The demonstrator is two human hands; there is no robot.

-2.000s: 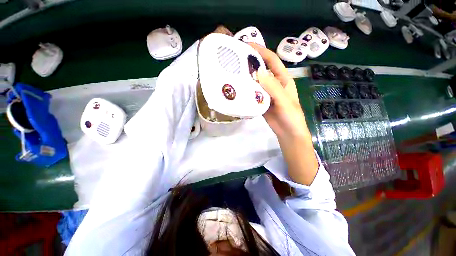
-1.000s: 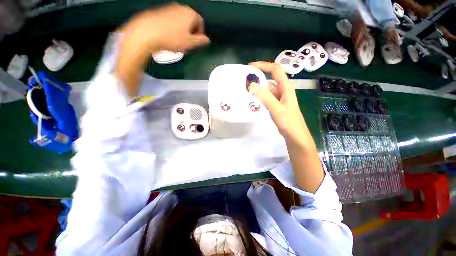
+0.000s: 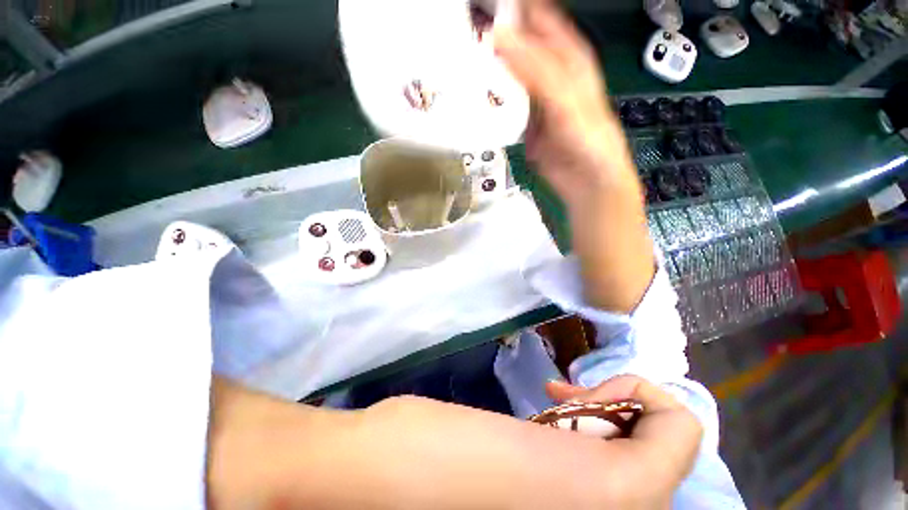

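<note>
My right hand (image 3: 558, 80), blurred, is raised and holds a large white rounded unit (image 3: 438, 70) by its right edge; the unit is cut off by the top edge. Below it stands an open cream tub (image 3: 413, 184) with small pale pieces inside. A white unit (image 3: 350, 235) lies face up left of the tub. Another (image 3: 488, 171) lies partly hidden at its right. My left arm crosses the bottom. My left hand (image 3: 637, 438) is closed around a brown-rimmed object with a pale middle (image 3: 592, 422); what it is I cannot tell.
A white unit (image 3: 184, 237) lies partly behind my left sleeve. More units (image 3: 237, 115) lie on the green belt. A clear ribbed tray (image 3: 722, 239) with black round parts is at the right, beside a red stool (image 3: 856, 299). A blue holder (image 3: 60, 244) is at the left.
My left hand has come from the upper left down to the lower right and now holds the brown-rimmed object. My right hand has lifted its unit, uncovering the tub. The view has shifted.
</note>
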